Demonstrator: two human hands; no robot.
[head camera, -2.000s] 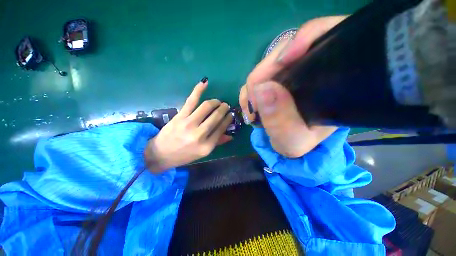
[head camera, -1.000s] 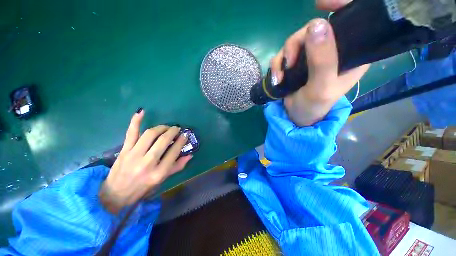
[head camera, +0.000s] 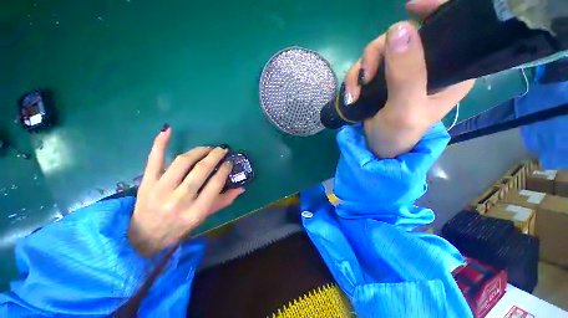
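My right hand (head camera: 402, 93) is closed around a black electric screwdriver (head camera: 461, 49) with a thin yellow ring near its nose. The nose is over the right edge of a round, silver-grey dimpled screw plate (head camera: 298, 91); the tip itself is hard to make out. My left hand (head camera: 180, 189) lies on the green bench, its fingertips on a small black squarish electronic unit (head camera: 240, 169) with a whitish patch inside. The fingers partly cover the unit's left side. The index finger points away from it.
Another black unit (head camera: 33, 110) lies on the green bench (head camera: 156, 62) at the far left, with a thin dark lead below it. Cardboard boxes (head camera: 542, 211), a black stack (head camera: 492, 242) and a red box (head camera: 482, 286) are at the lower right. Another person's blue sleeve (head camera: 548, 124) shows at the right.
From two seconds ago, my right hand and the screwdriver have moved away from the unit to the screw plate. Over the last second they stay there. The view has shifted; my left hand stays at the unit.
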